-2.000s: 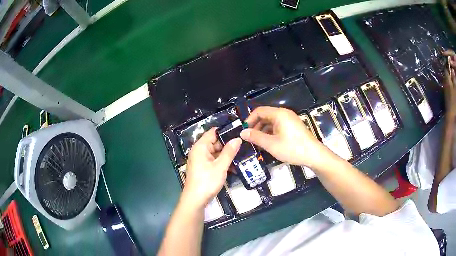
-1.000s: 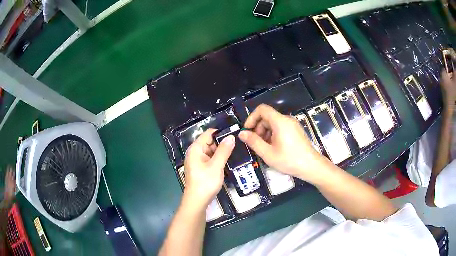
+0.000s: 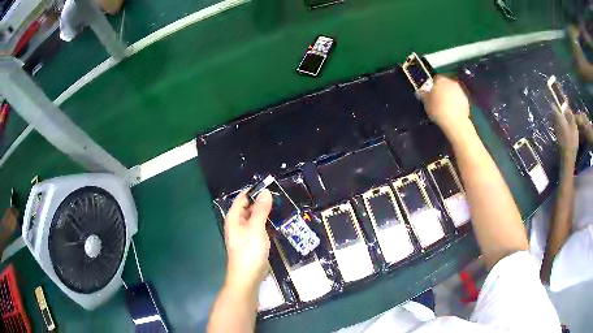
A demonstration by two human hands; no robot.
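My left hand (image 3: pixel 248 227) holds a dark-screened inner assembly (image 3: pixel 300 235) by its upper end, between thumb and fingers. Its silver, white and blue patterned part points down right, over the pocket mat (image 3: pixel 273 144). My right hand (image 3: pixel 446 99) is stretched to the mat's far right corner, its fingers closed on the lower end of a gold-edged front housing (image 3: pixel 417 71). The fingertips are slightly blurred. Several other front housings (image 3: pixel 389 224) with white lower halves lie in the near row of mat pockets. The mat's far part shows glossy black.
A box fan (image 3: pixel 92 240) stands at left, with a black slab (image 3: pixel 145 308) and an orange-red tray (image 3: pixel 13 302) near it. Another inner assembly (image 3: pixel 316 56) lies on the green conveyor belt (image 3: pixel 253 71). At right, another person's hands (image 3: pixel 567 127) work over a second mat (image 3: pixel 497 84).
My right hand has left the inner assembly and moved up right to the far front housing, taking hold of it. My left hand has shifted slightly left and down. A belt unit has come into fuller view.
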